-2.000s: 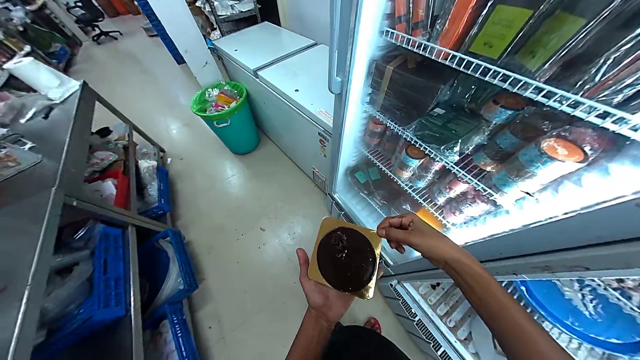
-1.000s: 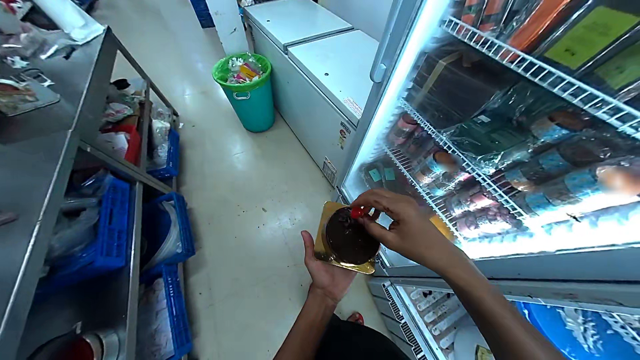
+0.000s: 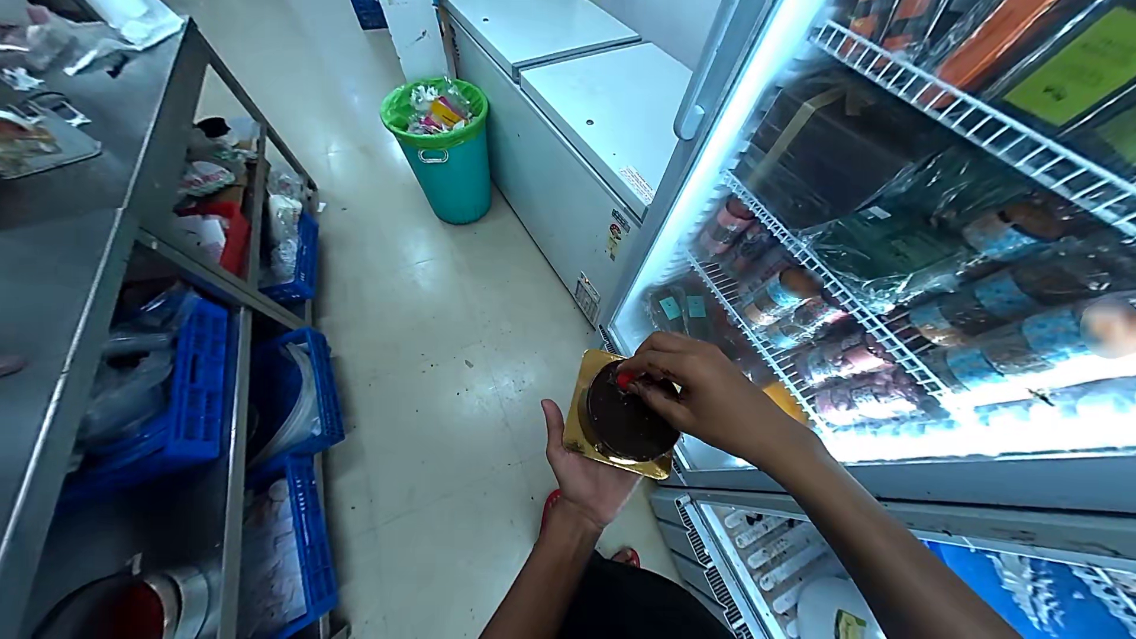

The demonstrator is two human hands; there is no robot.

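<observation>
My left hand (image 3: 590, 475) supports from below a square gold cake board (image 3: 577, 426). On the board sits a small round chocolate cake (image 3: 630, 426) with a dark, smooth top. Above the cake, my right hand (image 3: 697, 386) pinches a small red piece (image 3: 627, 380), perhaps a cherry, between thumb and fingers at the cake's far edge. Whether the red piece touches the cake cannot be told.
A lit display fridge (image 3: 843, 328) with wire shelves of wrapped goods stands at the right. Beyond are white chest freezers (image 3: 568, 160) and a teal bin (image 3: 453, 177). Steel tables (image 3: 80, 240) with blue crates (image 3: 204, 382) line the left.
Two seconds ago my right hand was at the board's right corner, with no red piece visible. It has moved over the cake and holds the red piece. The view has shifted somewhat.
</observation>
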